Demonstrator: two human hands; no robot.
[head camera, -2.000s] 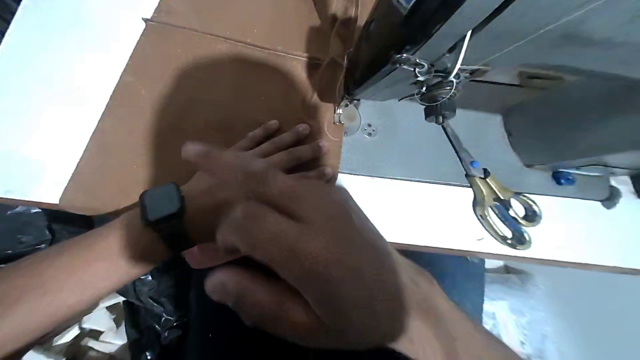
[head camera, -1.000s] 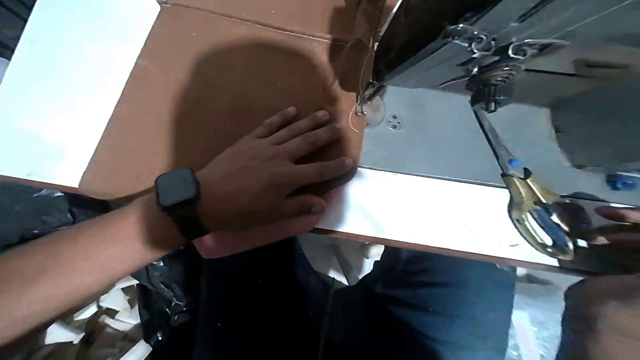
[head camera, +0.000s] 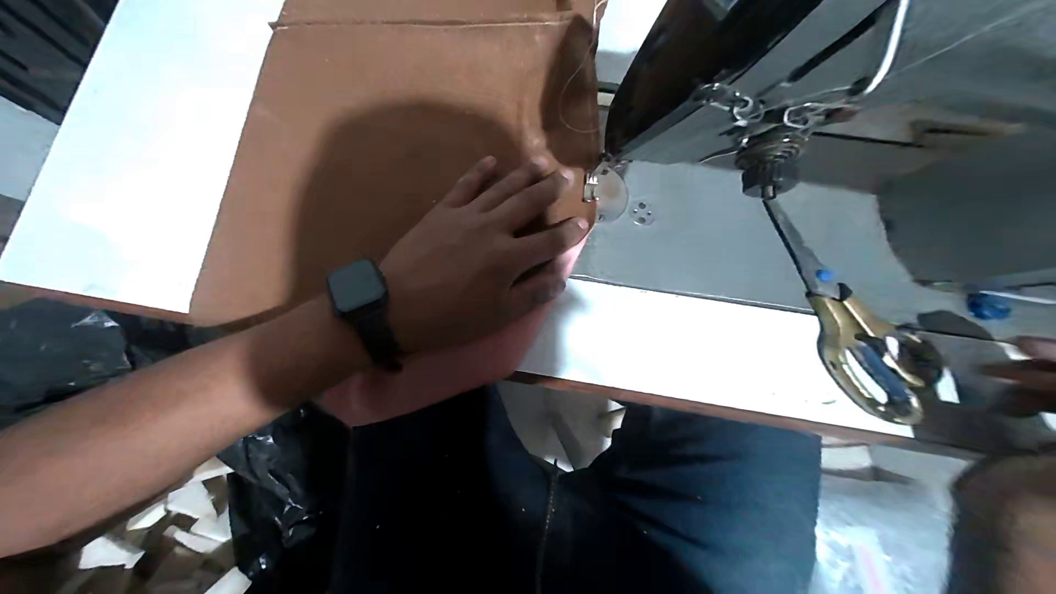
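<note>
My left hand (head camera: 478, 256), with a watch on its wrist, lies flat on a sheet of brown material (head camera: 396, 91), palm down with the fingers spread. The sheet's right edge is under the presser foot (head camera: 591, 186) of a sewing machine (head camera: 718, 91). A pinkish layer (head camera: 445, 375) shows beneath the hand and hangs over the table edge. Blurred at the right border, my right hand (head camera: 1027, 375) is beside the gold-handled scissors (head camera: 866, 355); whether it touches anything cannot be told. The scissors lie with their blades toward the machine.
The white tabletop (head camera: 701, 346) has a brown front edge above my legs. A small blue object (head camera: 987, 305) lies at the right, near the machine. Black plastic (head camera: 272, 487) and pale scraps (head camera: 194, 503) are below the table at the left.
My right hand has moved from over my left hand to the far right by the scissors. My left hand stays on the brown sheet.
</note>
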